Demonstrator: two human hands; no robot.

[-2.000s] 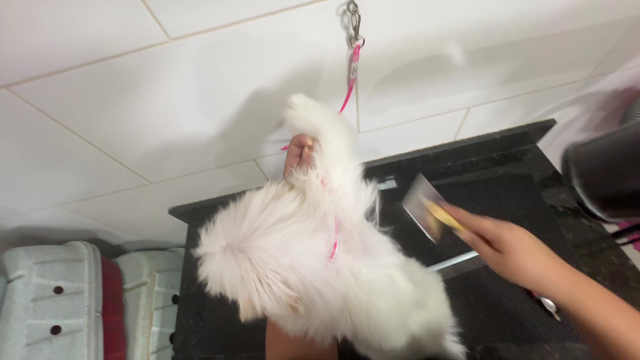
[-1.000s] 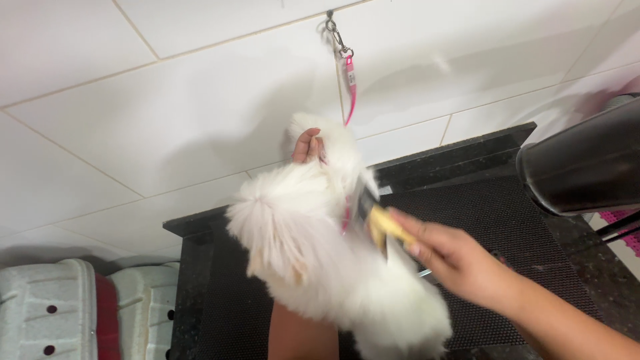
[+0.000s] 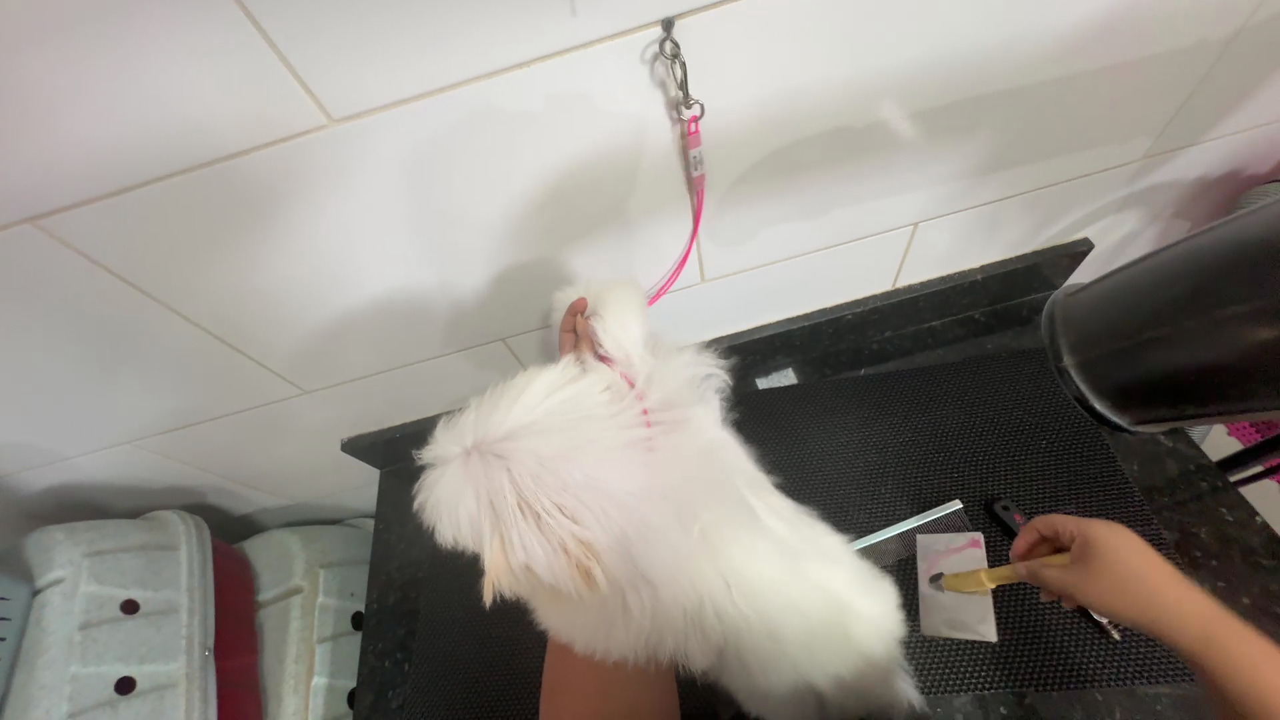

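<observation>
A fluffy white dog (image 3: pixel 660 500) stands on a black textured mat, with a pink cord lead (image 3: pixel 687 235) running from its neck to a metal clip on the wall. My left hand (image 3: pixel 577 330) shows only its fingers, around the dog's raised white paw or leg; its forearm passes under the dog. In my right hand (image 3: pixel 1075 560) is the yellow handle of a slicker brush (image 3: pixel 957 582), whose pale rectangular head is just right of the dog's rump. Beside the brush head lie a metal comb (image 3: pixel 910 525) and a black-handled tool (image 3: pixel 1005 515), partly hidden by my hand.
The black mat (image 3: pixel 850 430) covers a dark stone counter (image 3: pixel 1230 560) with a raised back edge against white wall tiles (image 3: pixel 470 200). A black cylindrical object (image 3: pixel 1170 320) juts in at the right. Grey plastic pet carriers (image 3: pixel 110 620) stand at lower left.
My right hand, with the brush, has moved from the dog's upper body down and right, beside the comb. My left hand remains at the raised paw or leg.
</observation>
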